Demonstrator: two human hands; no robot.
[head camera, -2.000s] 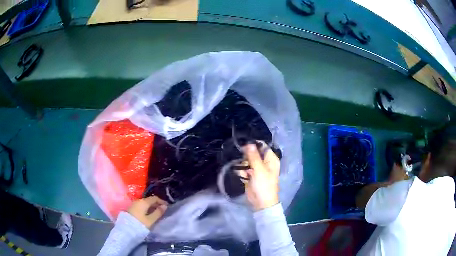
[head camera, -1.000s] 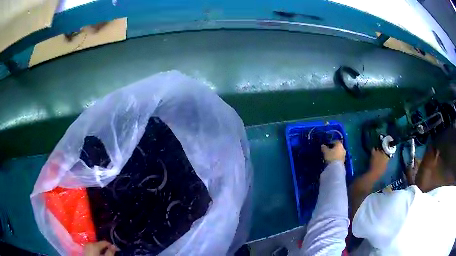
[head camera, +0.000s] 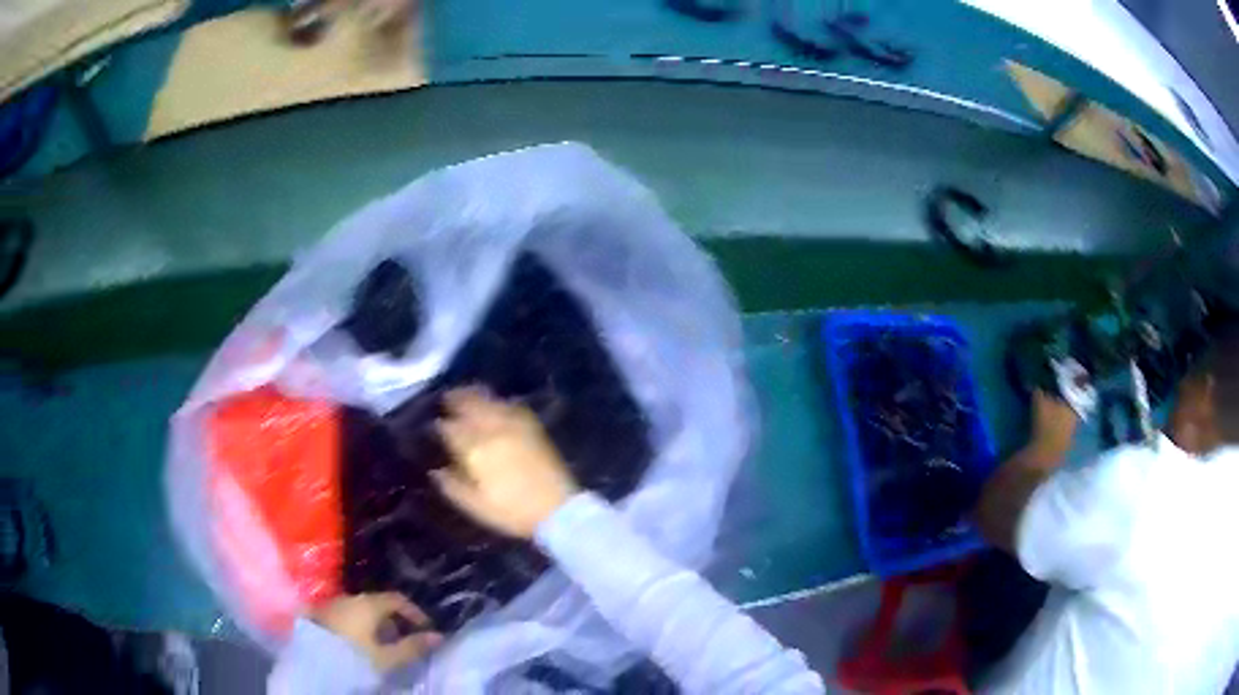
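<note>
A large cloudy plastic bag (head camera: 693, 367) stands open in front of me. Inside lies a heap of small black curved parts (head camera: 584, 367), blurred, with pale glints. A red-orange packet (head camera: 279, 482) shows at the bag's left side. My right hand (head camera: 503, 462) is inside the bag, over the middle of the heap, blurred, its fingers apart; no part shows in it. My left hand (head camera: 381, 630) is at the bag's near left edge with curled fingers; a small dark thing shows at the fingertips, and whether it is gripped cannot be told.
A blue tray (head camera: 862, 468) of black arcs is right of the bag. A person in a white shirt (head camera: 1141, 557) works beyond it. A red stool (head camera: 904, 631) is below. A black headband (head camera: 961, 224) lies on the green channel (head camera: 802, 183). Another person's hand is at a tan board (head camera: 204, 82).
My right hand has moved left from the blue tray into the bag. The view has shifted, so the bag appears farther right. My left hand stays at the bag's near edge.
</note>
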